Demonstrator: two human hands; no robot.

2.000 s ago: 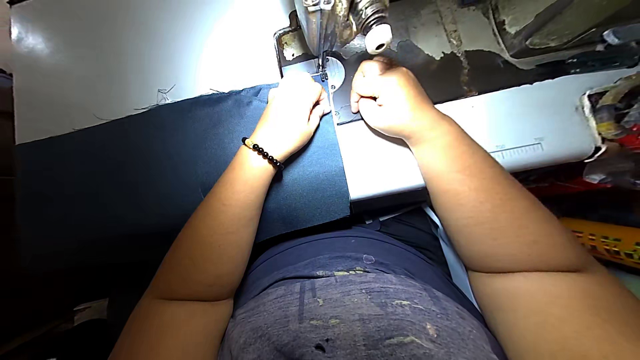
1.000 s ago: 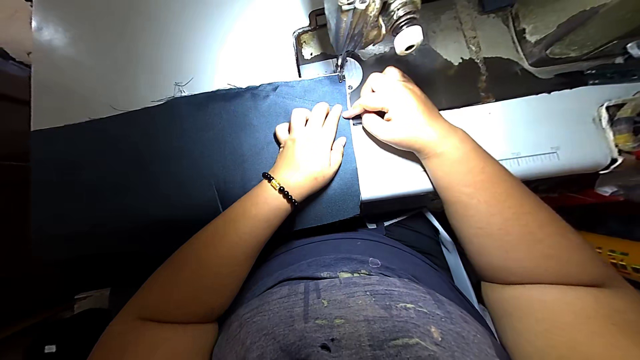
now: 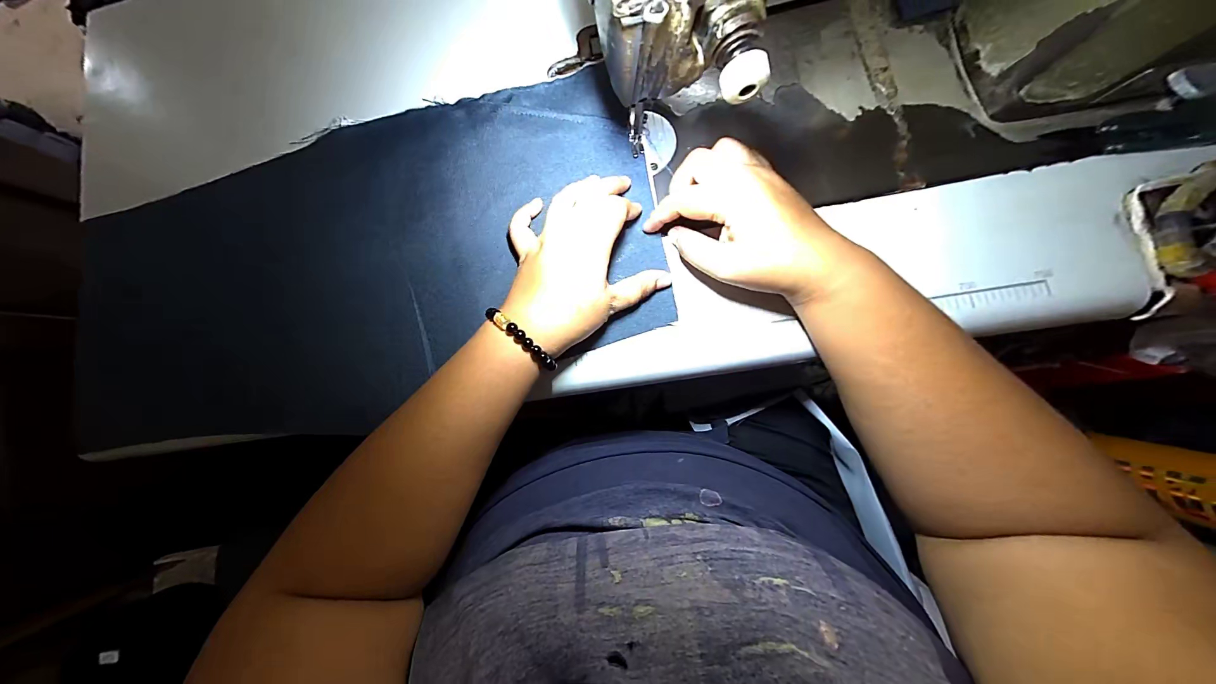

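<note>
Dark blue fabric (image 3: 361, 247) lies across the sewing table, its right edge running down from beneath the presser foot (image 3: 636, 142) of a sewing machine (image 3: 655, 47). My left hand (image 3: 575, 252) rests palm down on the fabric, fingers spread, thumb near the edge; a black bead bracelet circles the wrist. My right hand (image 3: 741, 223) is at that same edge, just below the foot, with index fingertip and thumb close together there. Whether it pinches the fabric cannot be told.
Right of the hands, the white table edge (image 3: 950, 247) bears a printed ruler scale. The machine's worn bed (image 3: 807, 142) stretches behind my right hand. A yellow plastic basket (image 3: 1168, 475) stands low at the far right.
The fabric has moved up under the foot, and its near edge now lies farther from my body. My left hand, earlier closed near the foot, now lies spread lower on the fabric.
</note>
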